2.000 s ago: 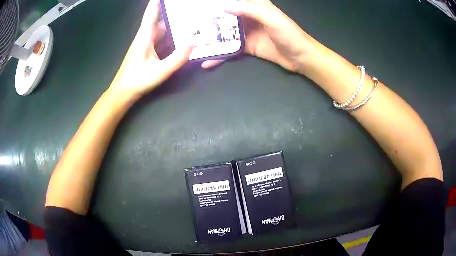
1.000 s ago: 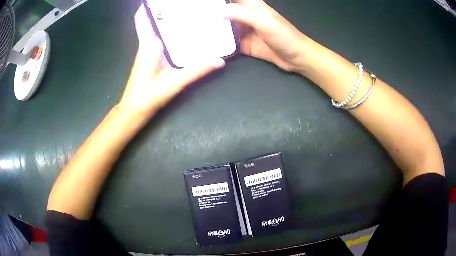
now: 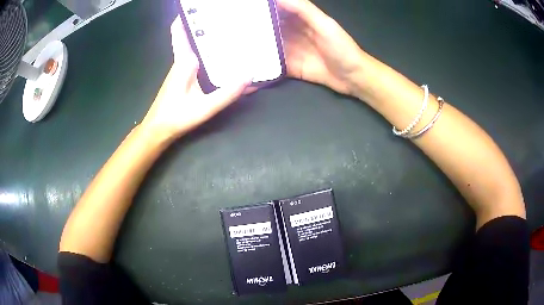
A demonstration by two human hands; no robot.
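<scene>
A large smartphone (image 3: 238, 44) with a dark purple rim and a bright, washed-out screen is at the top centre, its top cut off by the picture's edge. My left hand (image 3: 194, 89) holds it from the left and below. My right hand (image 3: 316, 47) holds its right side; its fingertips are partly hidden or cut off. Two black battery packs, the left one (image 3: 256, 259) and the right one (image 3: 313, 247), lie side by side near the bench's front edge, with white print and pale label strips. No hand touches them.
The dark green bench top (image 3: 268, 155) lies under everything. A desk fan's white base (image 3: 45, 83) with small things on it stands at the upper left, its grille (image 3: 9, 47) cut off by the edge. Dark items (image 3: 528, 9) show at the top right corner.
The phone's screen has gone from a coloured picture to a mostly white view. Phone and left hand tilted, and now sit slightly lower in view than one second ago. The battery packs stayed put.
</scene>
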